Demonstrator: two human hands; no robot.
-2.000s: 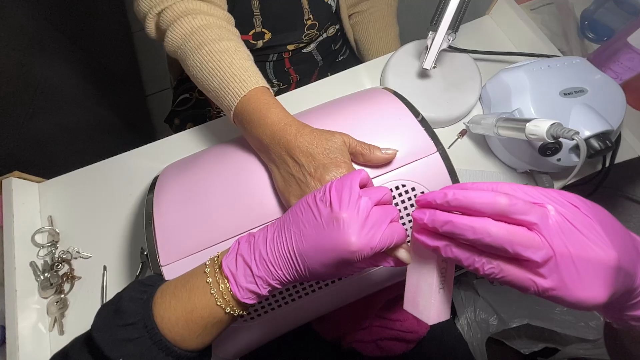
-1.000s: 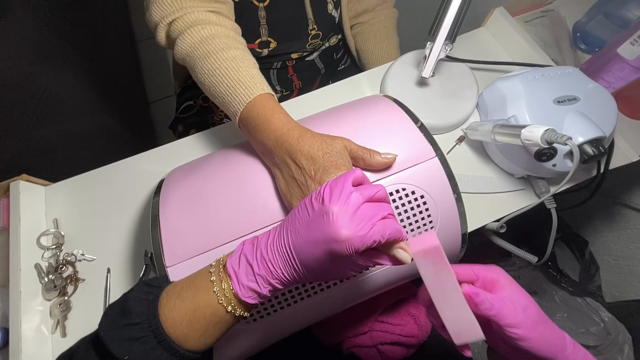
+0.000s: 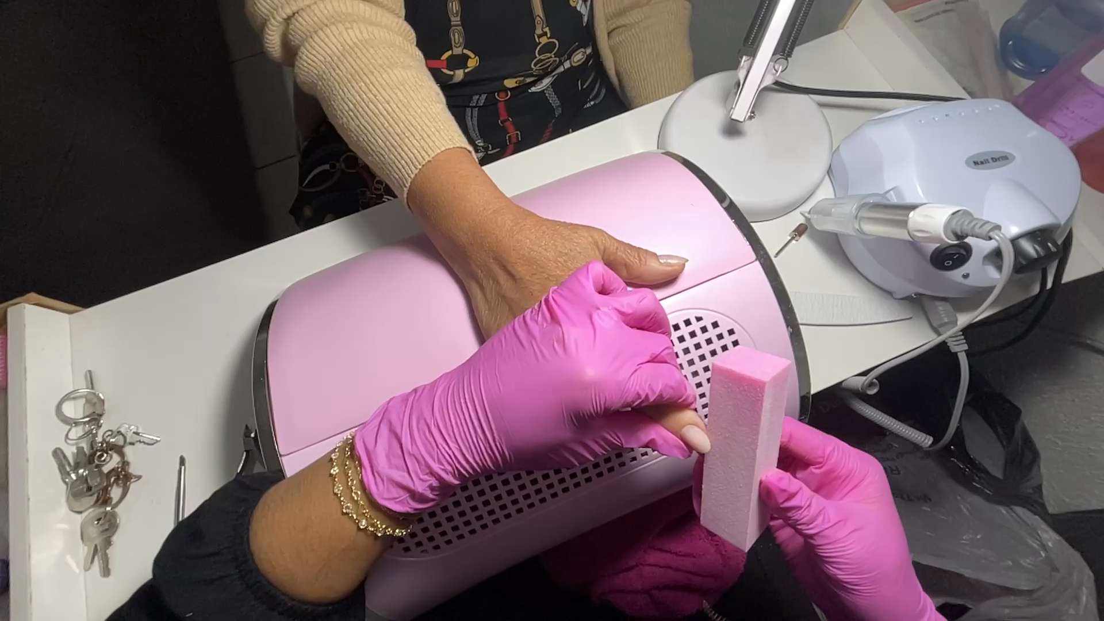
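Note:
My left hand [image 3: 552,379], in a pink glove, is closed around a finger of another person's hand [image 3: 526,259], whose nail [image 3: 694,438] sticks out past my fingertips. That hand lies palm down on a pink nail dust collector [image 3: 371,345] with a black-edged casing and a square-holed grille. My right hand [image 3: 841,509], gloved too, holds a pink nail buffer block [image 3: 743,448] by its lower right side. The block stands nearly upright just right of the nail; whether they touch I cannot tell. The other person's thumb points right.
At the right of the white table [image 3: 155,345] stand a lamp base [image 3: 746,142] and a nail drill machine [image 3: 957,190] with its handpiece [image 3: 888,217]. A drill bit [image 3: 791,239] and nail file [image 3: 849,309] lie near it. Keys [image 3: 90,479] and a metal tool [image 3: 180,489] lie left.
My right hand has come up and left from its place one second ago, and the buffer block is now more upright. Two seconds ago that hand covered the block's top. My left hand keeps its hold.

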